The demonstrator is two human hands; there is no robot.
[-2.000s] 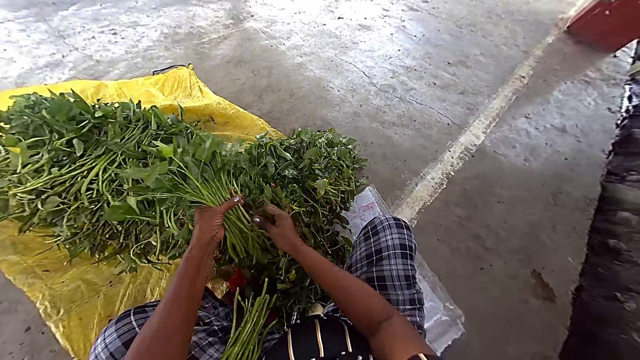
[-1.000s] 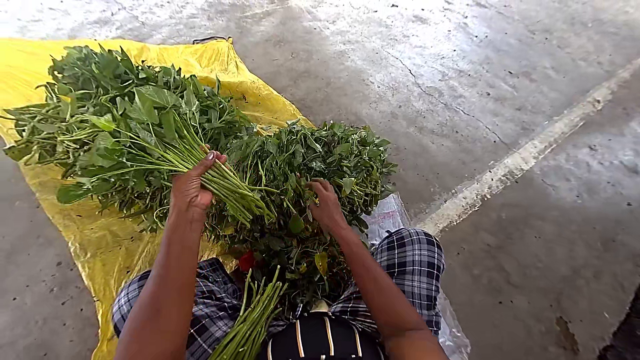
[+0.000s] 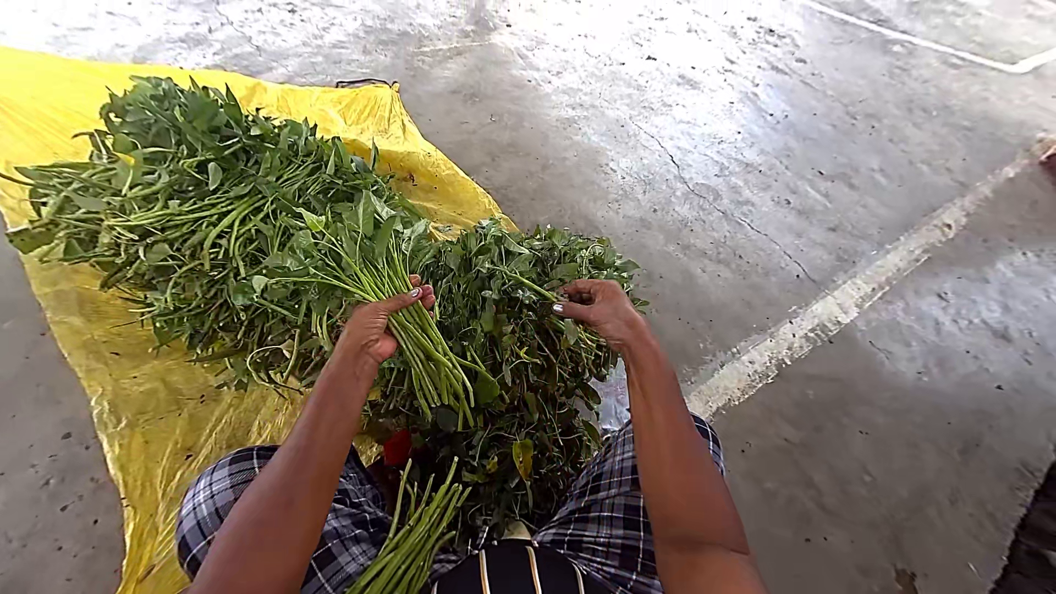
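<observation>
My left hand is closed around a bunch of leafy green stems, leaves toward the upper left and cut ends toward the lower right. To the right, my right hand pinches a thin green stem between thumb and finger, over a darker heap of leafy greens. A larger pile of long-stemmed greens lies on a yellow plastic sheet at the left. Another bundle of green stems rests by my left thigh, its leafy end out of view.
The concrete floor has a crack and a worn white painted line running diagonally at right. My knees in checked cloth flank the darker heap. A small red thing shows between them, partly hidden by leaves.
My right hand was down in the leaves of the darker heap a second ago; now it is raised at the heap's right side with a stem. My left hand still holds the bunch.
</observation>
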